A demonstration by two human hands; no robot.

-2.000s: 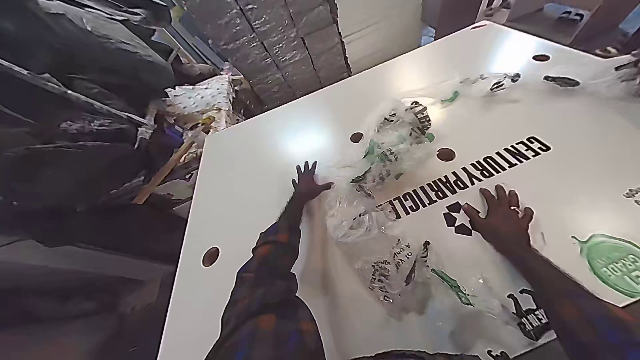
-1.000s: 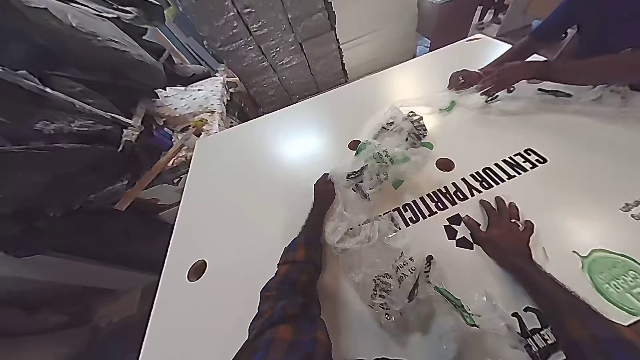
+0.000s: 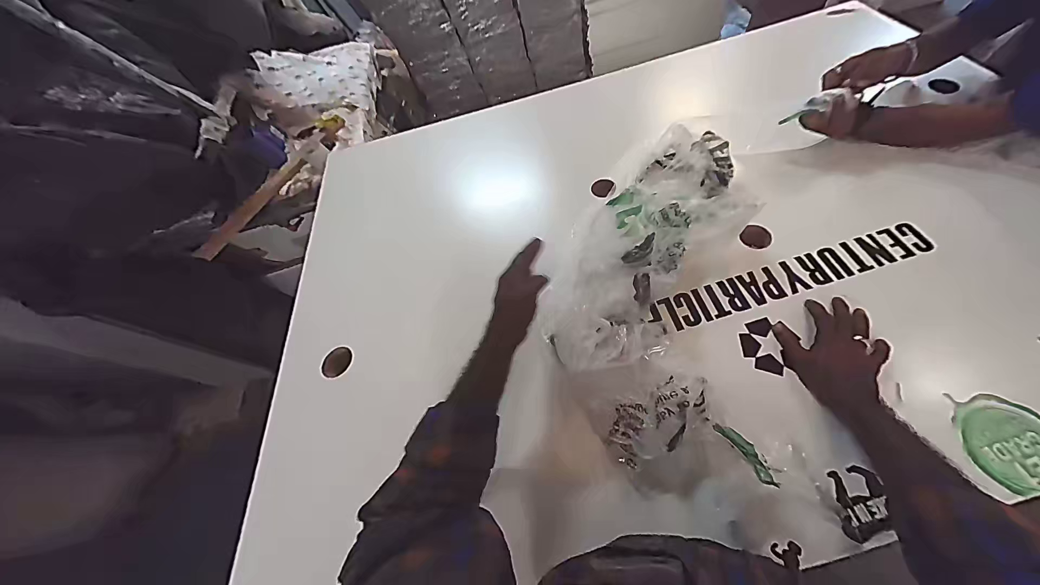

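A large white board (image 3: 422,244) with printed lettering and several dark round spots lies below me. Crumpled clear plastic film (image 3: 650,227) with black and green print runs over its middle. My left hand (image 3: 522,284) is at the film's left edge, a finger pointing away from me; whether it touches the film cannot be told. To the right of the film, my right hand (image 3: 841,345) rests spread beside the star-shaped logo, with nothing in it.
Another person's hands (image 3: 853,93) hold part of the film at the far right. Wrapped stacks (image 3: 496,49) stand behind the board's far edge. Dark covered bundles (image 3: 106,162), a wooden strip (image 3: 252,210) and scraps lie off the left edge.
The other person's hands have come into view since the first frame and now lift some film. My left hand, spread at first, then closed at the film's edge, now has a finger extended.
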